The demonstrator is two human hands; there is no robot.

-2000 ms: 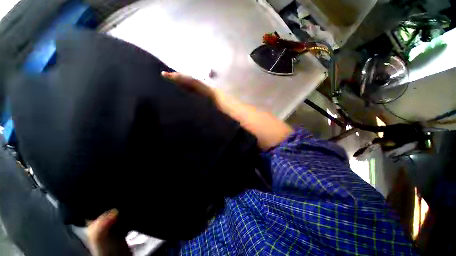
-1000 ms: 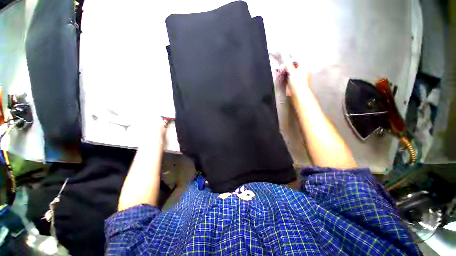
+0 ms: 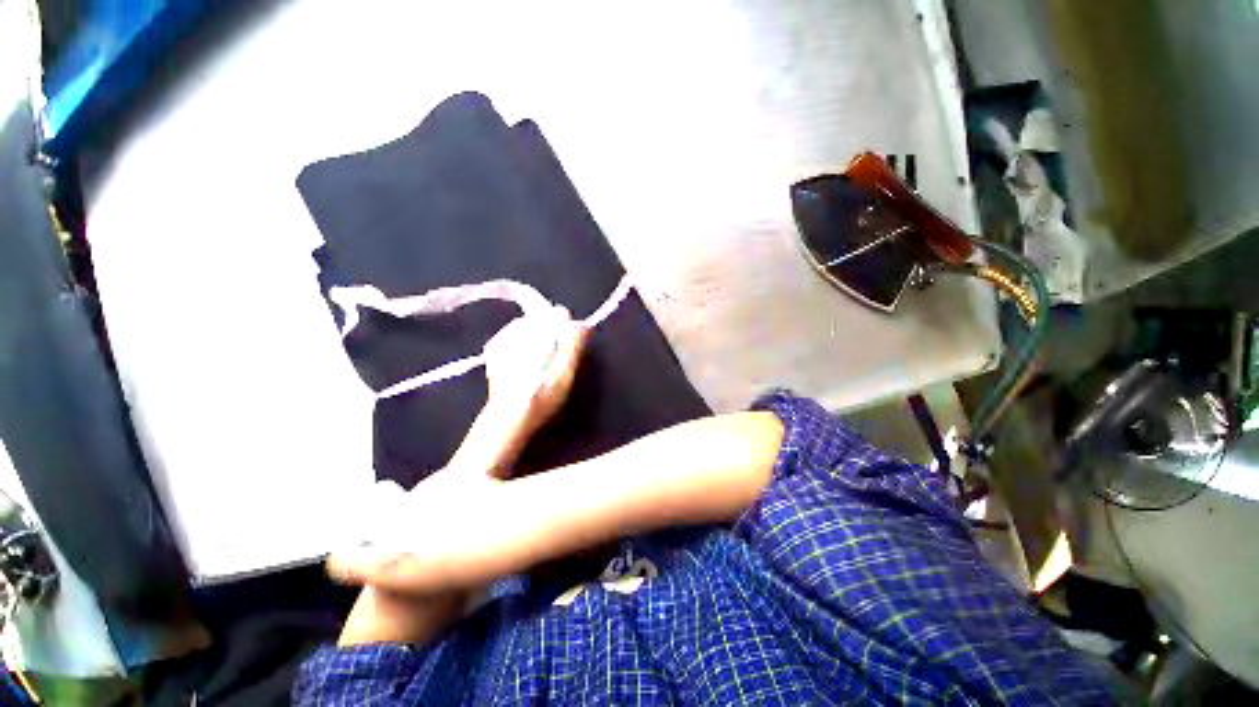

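A folded stack of black cloth (image 3: 442,194) lies on the white-covered table (image 3: 732,83), tilted to the left. A pale pink-white fabric strip (image 3: 456,297) crosses the stack, with a loose length above it. My arms are crossed. My left hand (image 3: 532,366) is on top of the stack where the strips meet, its fingers closed on the strip. My right hand (image 3: 380,546) is at the stack's lower left side, below my left hand; it is washed out and its fingers cannot be made out. My right forearm covers the stack's lower part.
A steam iron (image 3: 884,228) with an orange-brown handle rests to the right, its hoses (image 3: 1022,297) trailing off the table's right edge. A long dark padded form (image 3: 83,373) is at the left. A blue bar (image 3: 138,55) is behind. A round wire-guarded fan (image 3: 1153,428) is at the right.
The stack now lies turned on the table with the pale strip across it. My hands, earlier on either side of it, have come together and crossed, the left one on the strip.
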